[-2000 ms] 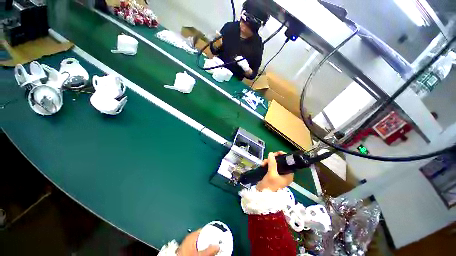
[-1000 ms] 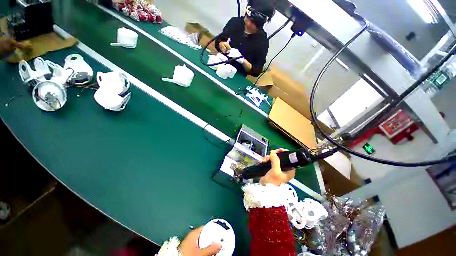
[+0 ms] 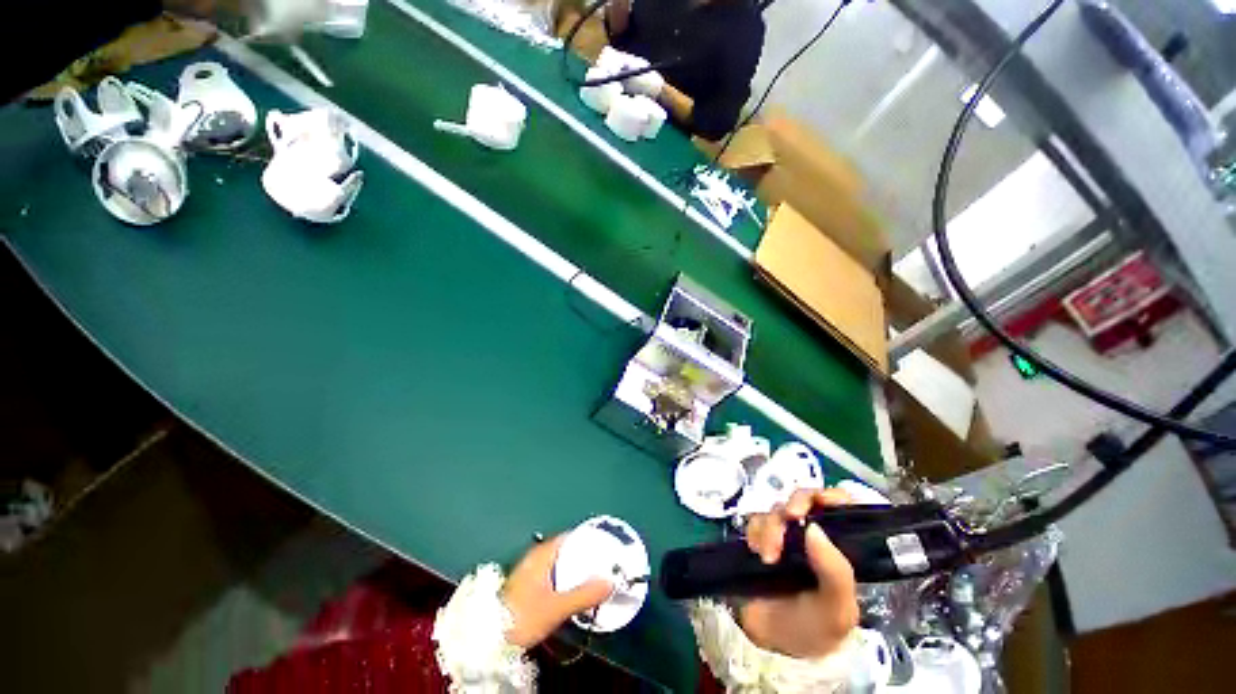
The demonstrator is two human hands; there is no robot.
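Note:
My left hand (image 3: 549, 591) holds a round white plastic housing (image 3: 603, 571) near the bench's front edge, its thumb on the face. Thin dark wires show at the housing's face and below it. My right hand (image 3: 802, 586) is wrapped around a thick black electric screwdriver (image 3: 732, 567) with a pale label. The screwdriver lies nearly level, its front end pointing left toward the housing, a small gap between them in view. I cannot make out a screw at the tip.
A metal screw feeder (image 3: 664, 386) stands beside the conveyor rail. Loose white housings (image 3: 714, 480) and a clear plastic bag (image 3: 996, 583) lie at right. Part-assembled units (image 3: 141, 179) sit at left. White bodies (image 3: 495, 118) are on the conveyor. A person (image 3: 685, 54) works opposite. Black cable (image 3: 949, 231) curves at right.
My right hand has moved the screwdriver from the feeder down toward the housing. The housing has shifted slightly in view as the camera tilted down. A blurred dark shape now shows at top left.

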